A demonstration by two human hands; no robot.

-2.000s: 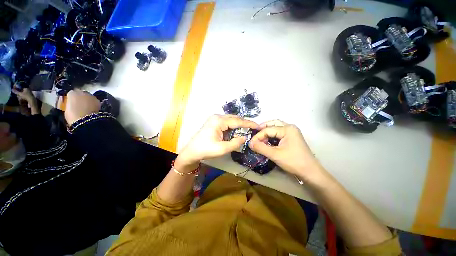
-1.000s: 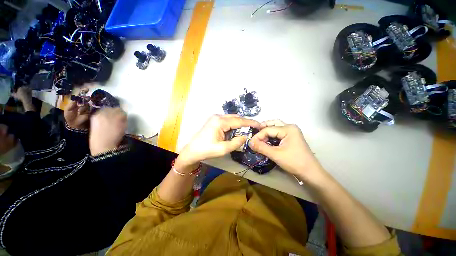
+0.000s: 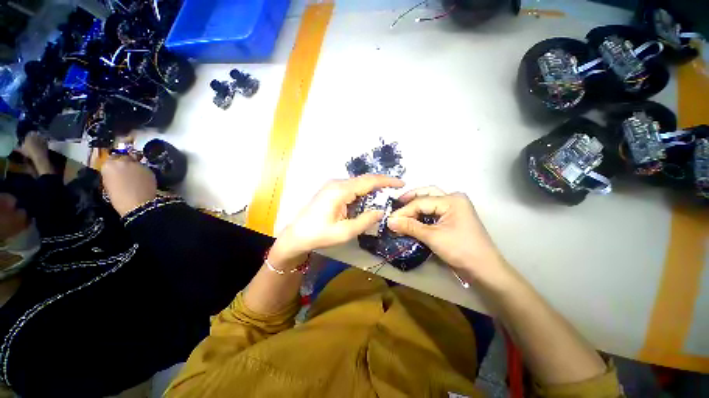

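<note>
A black camera housing (image 3: 398, 253) with thin wire leads sits near the table's front edge, under my hands. A small circuit board (image 3: 375, 200) shows between my hands above the housing. My left hand (image 3: 334, 216) holds the board at its left side with thumb and fingers. My right hand (image 3: 439, 225) pinches something small at the board's right edge, a plug or wire end, mostly hidden by the fingertips. Two lens modules (image 3: 386, 158) stand just beyond my hands.
Fitted units (image 3: 571, 167) stand at the right. Orange tape (image 3: 291, 116) crosses the white table (image 3: 435, 93). A blue bin (image 3: 225, 31), two lens modules (image 3: 233, 87) and a heap of wired housings (image 3: 124, 70) are at the left. Another person's arm (image 3: 128, 186) is at the left.
My left fingers have lifted slightly, showing more of the board. My right hand stays nearly in place. The neighbour's hand moved left, away from the round housing beside it.
</note>
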